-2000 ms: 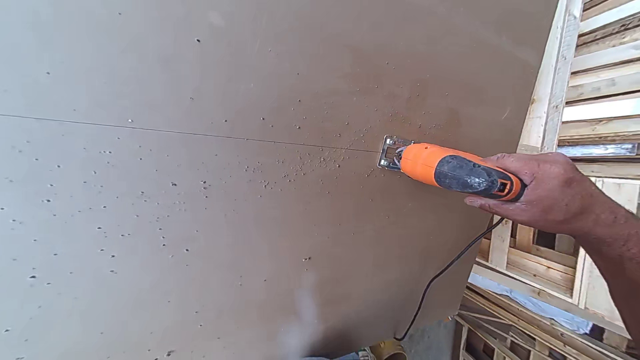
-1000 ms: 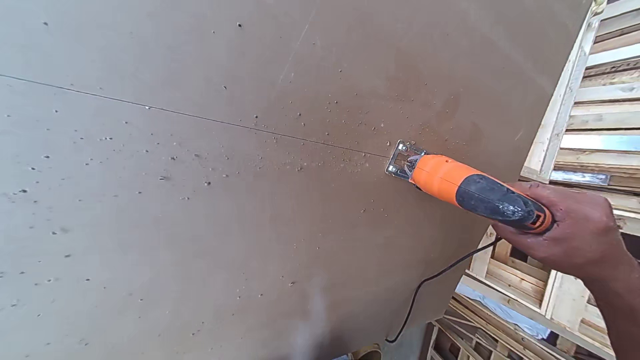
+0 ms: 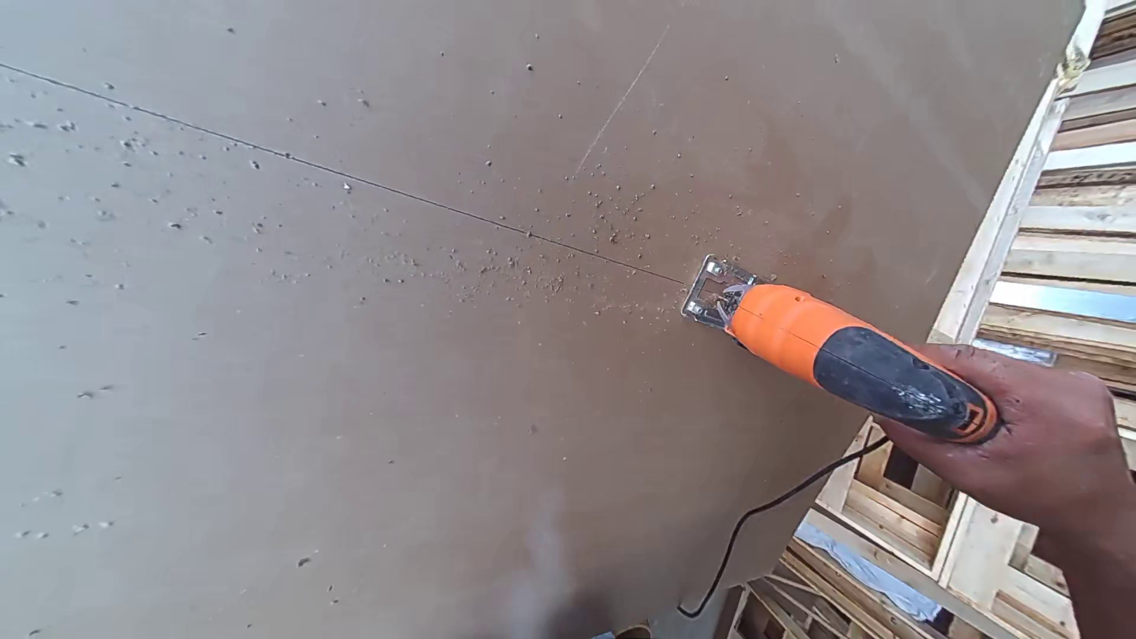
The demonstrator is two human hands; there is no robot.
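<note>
My right hand (image 3: 1038,435) is wrapped around the rear grip of an orange and black jigsaw (image 3: 799,342). The jigsaw's metal base plate (image 3: 710,291) rests on a large smooth brown board (image 3: 426,444), near the board's right part. A thin dark line (image 3: 355,180) runs across the board from the upper left to the front of the base plate. Bits of sawdust (image 3: 550,282) are scattered along both sides of that line. The blade itself cannot be made out. From the grip a black power cord (image 3: 741,524) hangs down over the board. My left hand is out of view.
Beyond the board's right edge are stacked wooden boards (image 3: 1074,217) and wooden frames (image 3: 976,541). A pale blue-white sheet (image 3: 874,572) lies among the timber at the lower right. A faint light scratch (image 3: 621,105) marks the board above the line.
The view has shifted and turned, so the line slants more steeply. My right hand stays on the jigsaw throughout, and the tool stays at the line's right end.
</note>
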